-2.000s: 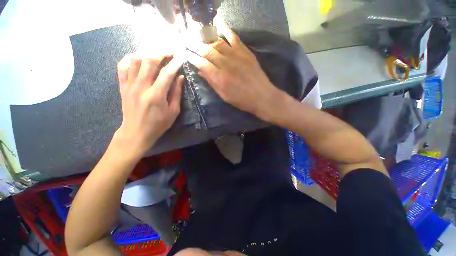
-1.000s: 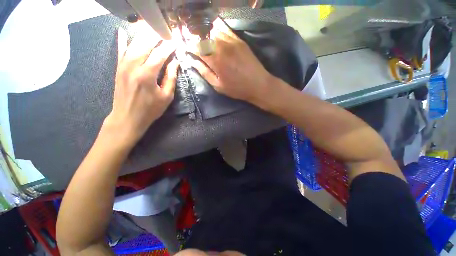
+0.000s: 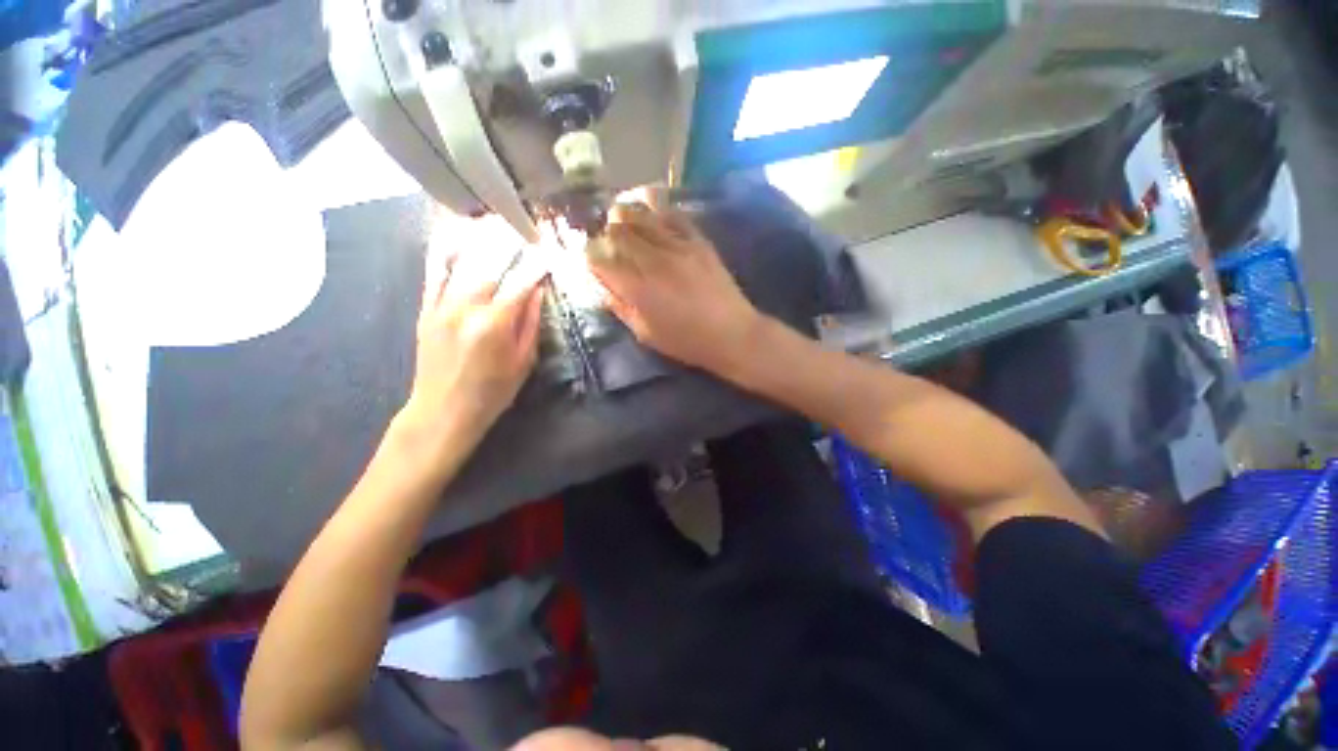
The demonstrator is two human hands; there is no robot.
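Note:
A large dark grey garment panel (image 3: pixel 264 426) with a curved cut-out lies under the head of the sewing machine (image 3: pixel 631 74). A dark zipper (image 3: pixel 580 341) in a smoother grey pocket piece (image 3: pixel 627 357) runs from the needle area toward the lap. My left hand (image 3: pixel 477 330) presses the fabric left of the zipper. My right hand (image 3: pixel 675 286) presses it on the right, fingers beside the presser foot. Both hands lie flat with fingers bent, gripping nothing visible. Lamp glare hides the fingertips and the needle.
Orange-handled scissors (image 3: pixel 1086 247) lie at the table's right end. Another dark cut piece (image 3: pixel 206 88) is at the back left. Grey fabric (image 3: pixel 1093 389) hangs right of the lap, above a blue basket (image 3: pixel 1247 565). A red basket (image 3: pixel 169 682) is under the table at left.
The view has tilted up, showing more of the machine head and its bright screen. Both hands stay beside the zipper; since the earliest frame, fabric and hands sit slightly differently around the needle.

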